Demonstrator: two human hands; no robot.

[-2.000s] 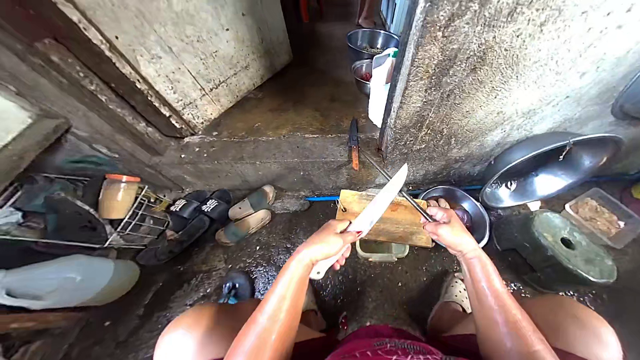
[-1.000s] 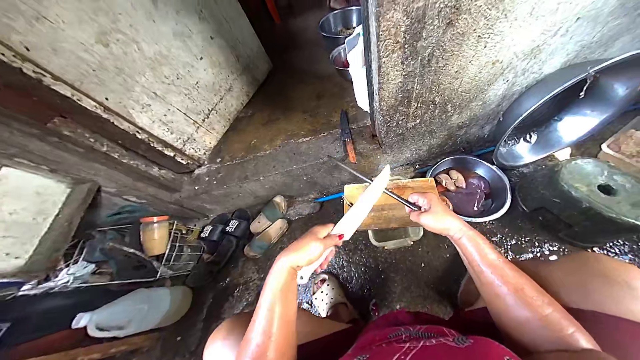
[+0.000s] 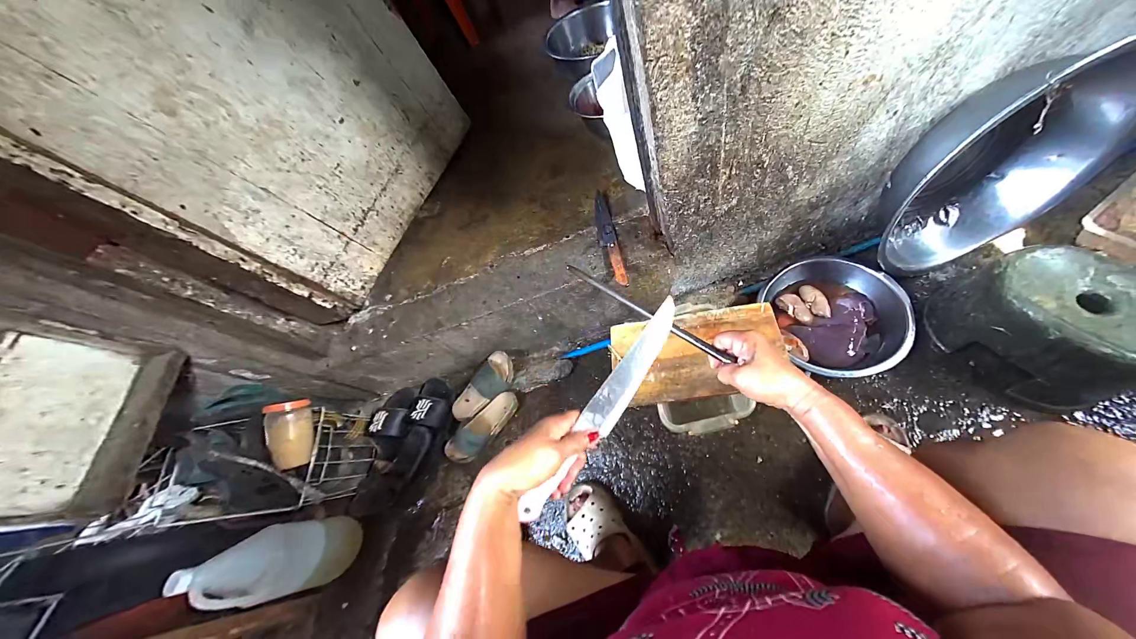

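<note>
My left hand [image 3: 537,457] grips the white handle of a large kitchen knife [image 3: 626,377], its blade pointing up and to the right. A thin dark sharpening rod [image 3: 635,308] is in my right hand [image 3: 754,364], pointing up and to the left. Blade and rod cross above a wooden cutting board [image 3: 683,373]; whether they touch, I cannot tell. Beneath the board's near edge shows a clear plastic container [image 3: 707,414]. Right of the board, a metal basin [image 3: 898,311] holds dark red meat, liver-like, and paler pieces.
A second knife [image 3: 611,240] with an orange-brown handle lies on the concrete doorstep. A large metal basin [image 3: 994,169] leans on the wall at right, above a greenish round-topped object [image 3: 1056,311]. Sandals [image 3: 484,408], a wire rack [image 3: 342,453] and a plastic jug [image 3: 275,559] stand left.
Both hands keep hold of the knife and the rod, which stay crossed, with the blade's place along the rod shifting. The view has swung somewhat.
</note>
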